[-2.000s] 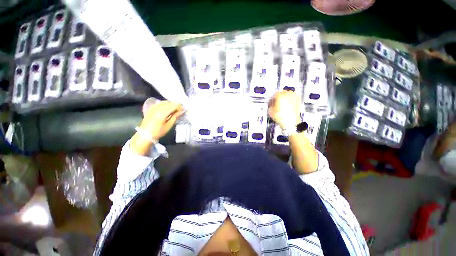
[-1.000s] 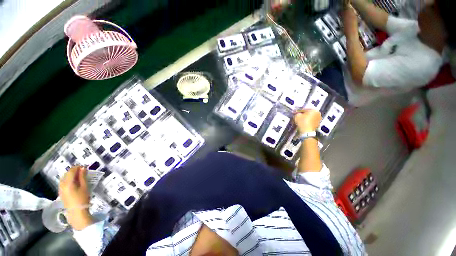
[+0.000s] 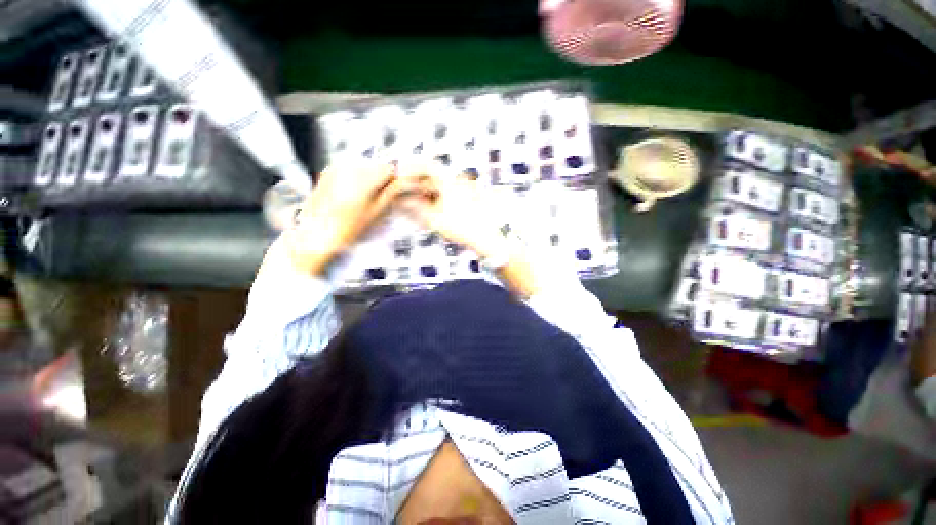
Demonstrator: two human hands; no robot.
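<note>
A clear blister tray [image 3: 601, 220] of white oblong devices lies flat in front of me. My left hand [image 3: 344, 213] and my right hand [image 3: 443, 210] are over its left part, with fingertips close together. The image is blurred and I cannot tell whether a small label is between the fingertips. A white label strip [image 3: 195, 70] with grey print runs from the upper left down to beside my left hand. A pale round roll core [image 3: 282, 205] sits at the strip's lower end.
Stacked filled trays [image 3: 108, 144] stand at the left. Another filled tray pile [image 3: 765, 241] lies at the right. A cream fan [image 3: 657, 169] lies between trays; a pink fan [image 3: 613, 26] is at the far edge. Crumpled clear plastic [image 3: 141, 338] is below left. Part of another person [image 3: 903, 354] shows at far right.
The view has swung back left from the right tray pile. My right hand has left that pile and come beside my left hand over the middle tray.
</note>
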